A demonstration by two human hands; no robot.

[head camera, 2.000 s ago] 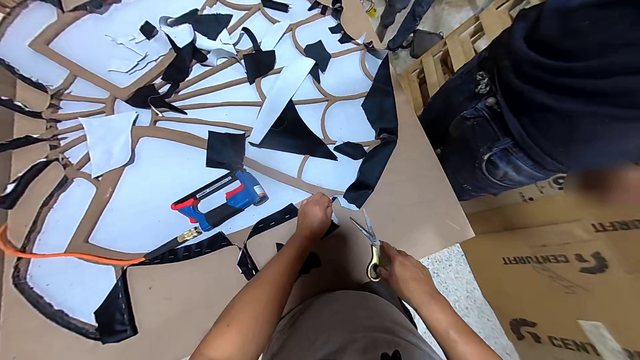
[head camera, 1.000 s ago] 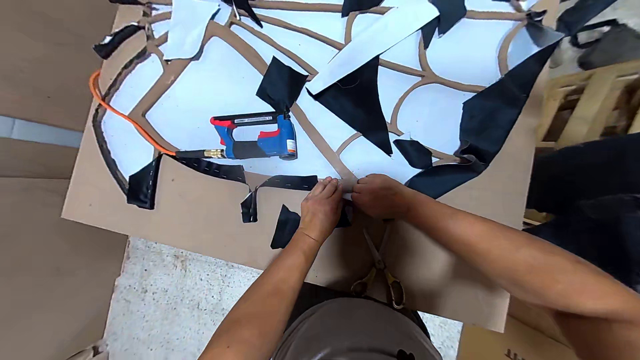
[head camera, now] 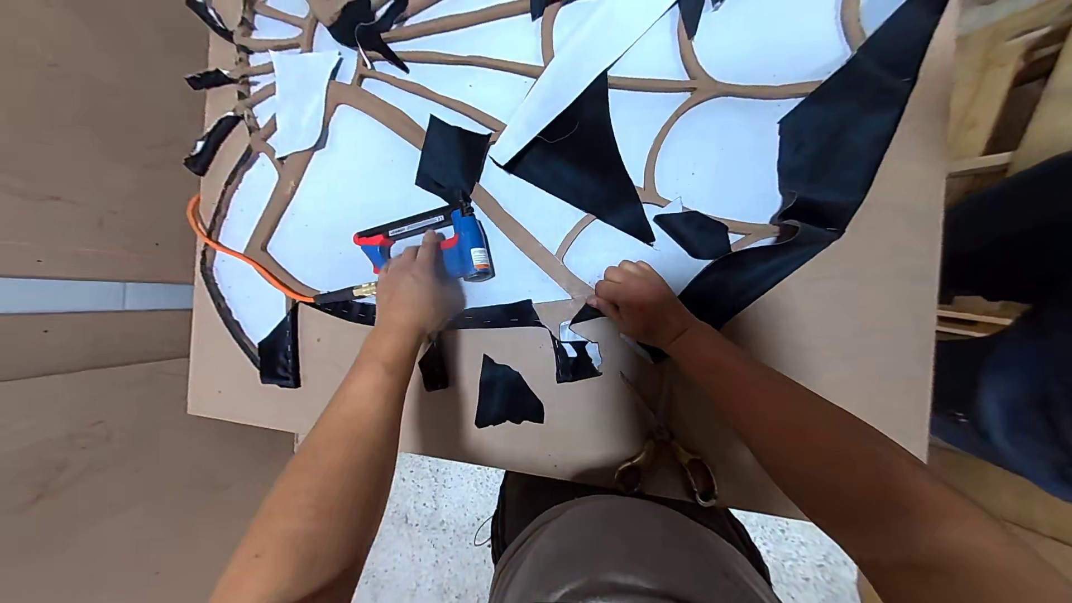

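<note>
My left hand [head camera: 419, 289] is on the handle of a blue and red pneumatic stapler [head camera: 465, 243]; blur hides whether its fingers are closed around it. An orange air hose [head camera: 251, 258] runs from the stapler's brass fitting. My right hand [head camera: 641, 303] pinches the black fabric edge [head camera: 586, 313] where a brown curved strip meets the panel's lower border. Stapled black fabric [head camera: 494, 316] lies along that border to the left. Scissors with yellowish handles [head camera: 662, 435] rest on the board below my right hand, blades slightly apart.
Loose black scraps [head camera: 508, 394] and a long white fabric piece [head camera: 586, 79] lie about the brown board [head camera: 879, 335]. A large black fabric flap [head camera: 854, 126] covers the panel's right edge. A person in dark jeans [head camera: 1022, 335] stands at the right, beside wooden pallets [head camera: 988, 100].
My left hand has moved from the fabric edge to the stapler. The scissors, in my right hand two seconds ago, lie on the board. My right hand stays at the fabric edge.
</note>
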